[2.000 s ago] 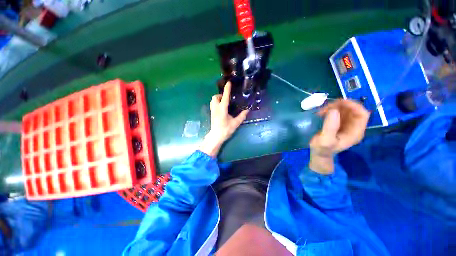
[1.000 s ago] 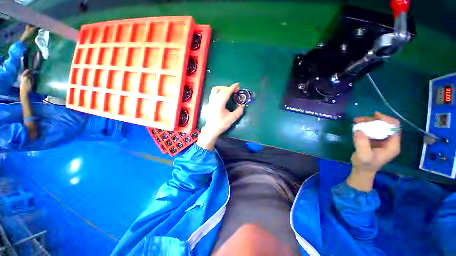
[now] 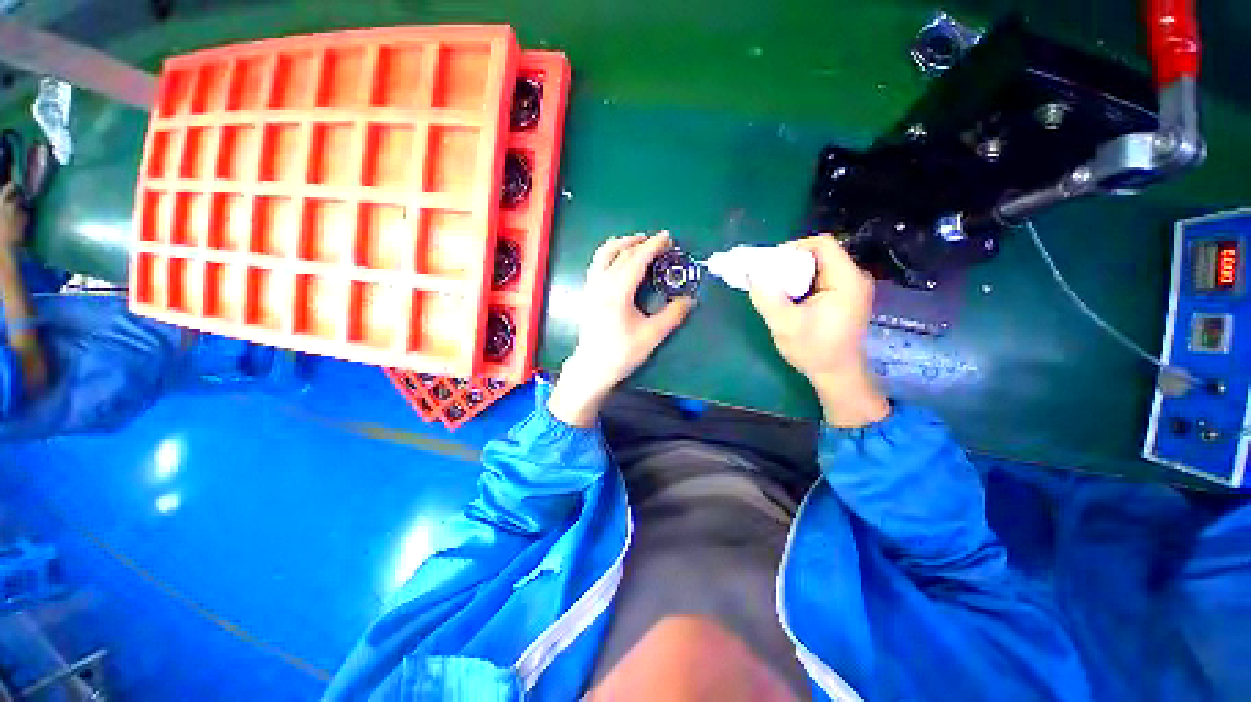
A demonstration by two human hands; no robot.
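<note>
My left hand (image 3: 617, 311) holds a small round black workpiece (image 3: 675, 274) with a shiny centre between thumb and fingers, low over the green bench. My right hand (image 3: 826, 318) is closed around a white dropper bottle (image 3: 766, 269), held on its side. The bottle's thin tip points left and reaches the right edge of the workpiece; whether it touches cannot be told.
An orange-red blister tray (image 3: 329, 199) lies left on a lower tray (image 3: 543, 206) with black parts. A black clamp fixture (image 3: 1015, 124) with a red handle (image 3: 1173, 41) and a blue control box (image 3: 1207, 343) stand right. Another person's arm (image 3: 21, 295) shows far left.
My right hand has brought the bottle left to the workpiece. Two seconds ago the bottle lay by the blue box and my left hand was at the fixture. A shiny round part now shows beyond the fixture.
</note>
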